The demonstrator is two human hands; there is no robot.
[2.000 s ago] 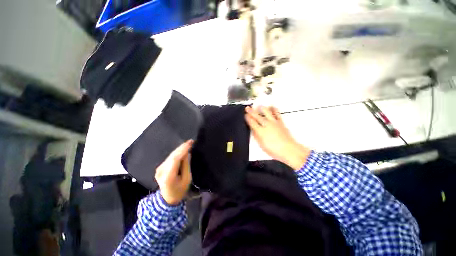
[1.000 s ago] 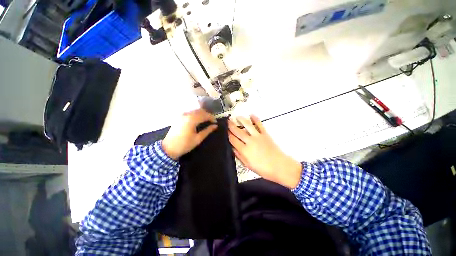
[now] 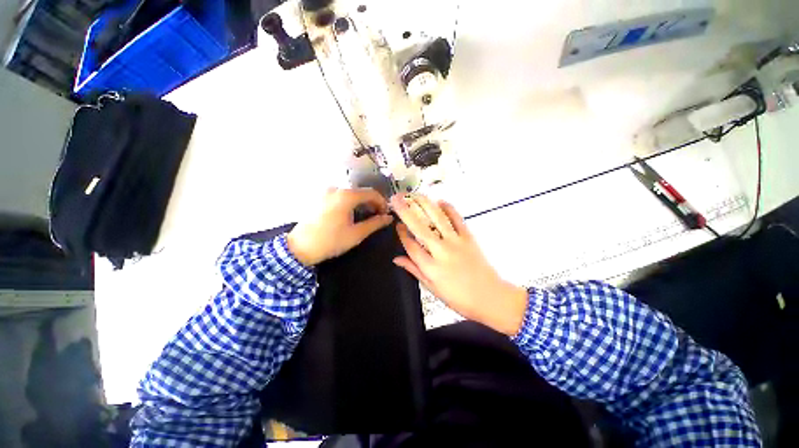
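A black fabric panel (image 3: 372, 328) hangs from the needle area over the table's front edge towards my lap. My left hand (image 3: 340, 226) is at the panel's top edge, its thumb and index finger pinched together on it just left of the needle area. My right hand (image 3: 451, 262) lies bare along the panel's right edge, fingers extended, fingertips near the needle. The fingertips partly hide the fabric edge and the presser foot. The white sewing machine (image 3: 534, 114) stands behind my hands.
A stack of black panels (image 3: 118, 179) with a small pale label lies at the table's left. A blue crate (image 3: 158, 52) stands beyond it. Red-and-black snips (image 3: 668, 194) lie on the right, near a printed ruler scale (image 3: 613, 252). Dark fabric (image 3: 718, 297) is at the lower right.
My left hand has moved from the lower panel area up to the needle. The grey and labelled faces are out of sight, and the panel shows a plain black face. The view has shifted.
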